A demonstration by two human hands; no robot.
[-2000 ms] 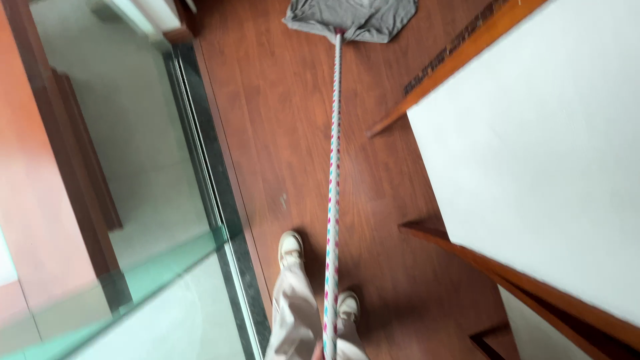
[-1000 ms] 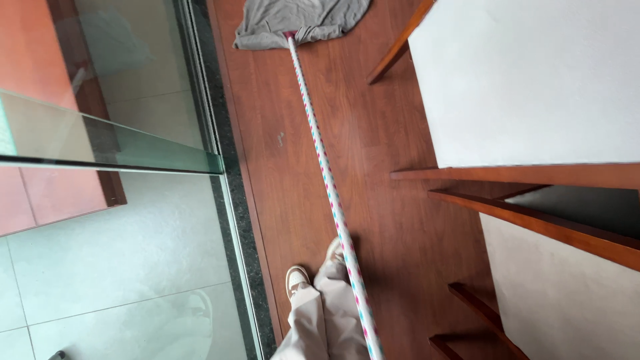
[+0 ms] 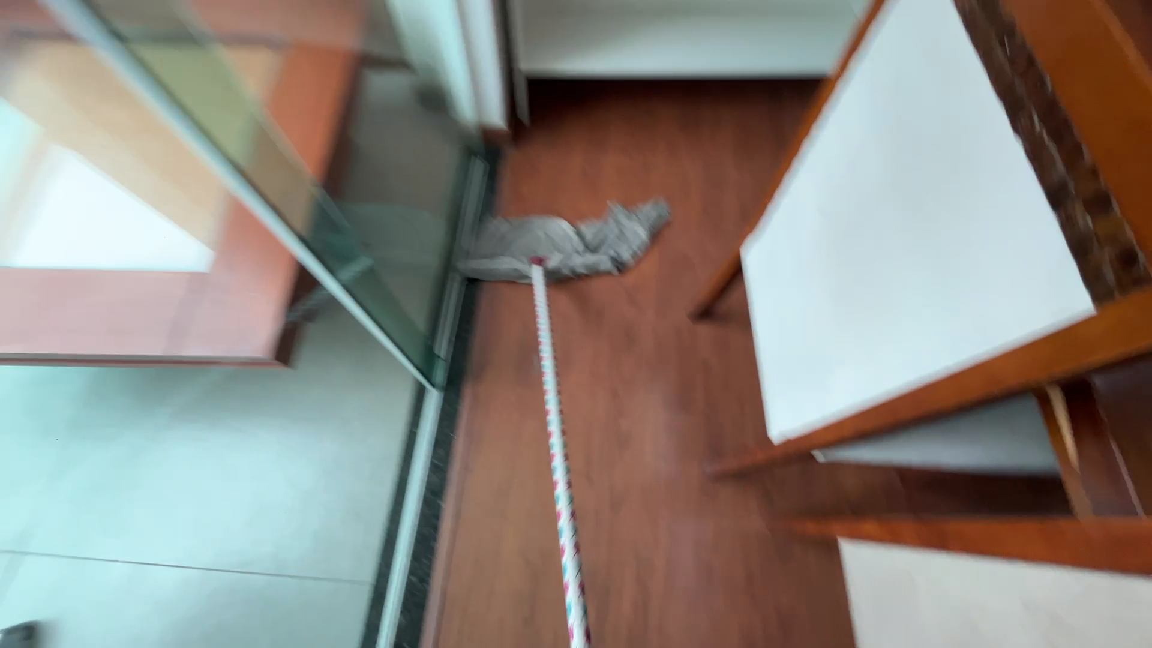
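A long white pole with a coloured pattern (image 3: pixel 558 450) runs up from the bottom edge of the head view to a crumpled grey cloth (image 3: pixel 576 243). The cloth lies on the reddish-brown wood floor (image 3: pixel 630 396), its left end at the dark strip and metal track beside the glass. A small dark pink part shows where pole and cloth meet. Neither my left hand nor my right hand is in view, and the near end of the pole is cut off by the bottom edge.
Wooden chairs with white upholstered panels (image 3: pixel 900 225) stand on the right, their legs reaching over the floor. On the left are a glass door panel (image 3: pixel 360 297), its metal track (image 3: pixel 409 522) and pale tiles (image 3: pixel 207 468). A white cabinet base (image 3: pixel 675 40) crosses the far end.
The view has shifted forward, bringing the white base at the far end into sight. My feet have left the view. The cloth is more bunched and now reaches the door track.
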